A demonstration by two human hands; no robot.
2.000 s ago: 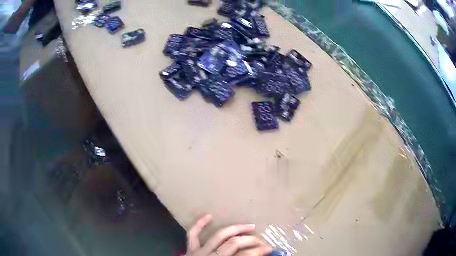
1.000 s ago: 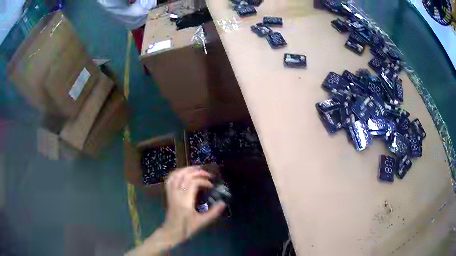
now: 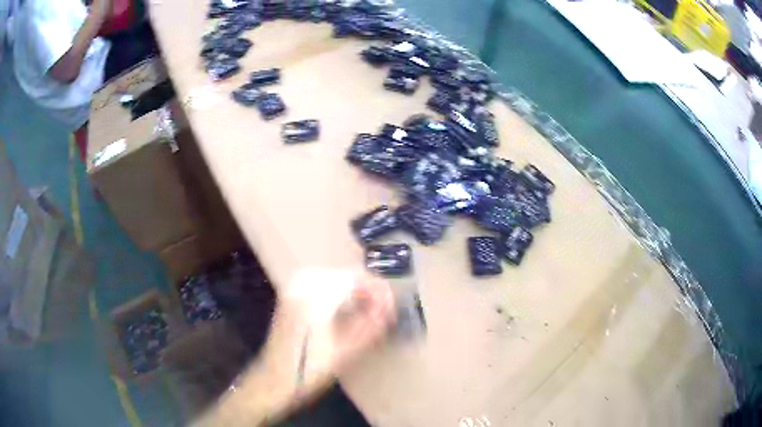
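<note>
My left hand (image 3: 359, 308) reaches in from the lower left over the near edge of the bench and is blurred. A blurred grey-dark shape (image 3: 410, 315), like a display board, is at its fingertips; I cannot tell whether it is gripped. A display board (image 3: 388, 258) lies just beyond the hand, with another tilted one (image 3: 378, 224) behind it. The board pile (image 3: 455, 179) is further out, with a digit-faced board (image 3: 484, 255) at its near side. My right hand is out of the picture.
Tan bench (image 3: 276, 192) carries more dark boards along its far end. A green conveyor belt (image 3: 535, 75) runs on the right, a yellow crate (image 3: 700, 27) beyond. Cardboard boxes (image 3: 138, 188) stand left, with a small filled one (image 3: 144, 338) below. A person's arm (image 3: 82, 42) shows upper left.
My left hand has moved from above the floor boxes to over the bench's near edge. Boards now lie at the pile's near-left side where the bench was bare. The view has shifted.
</note>
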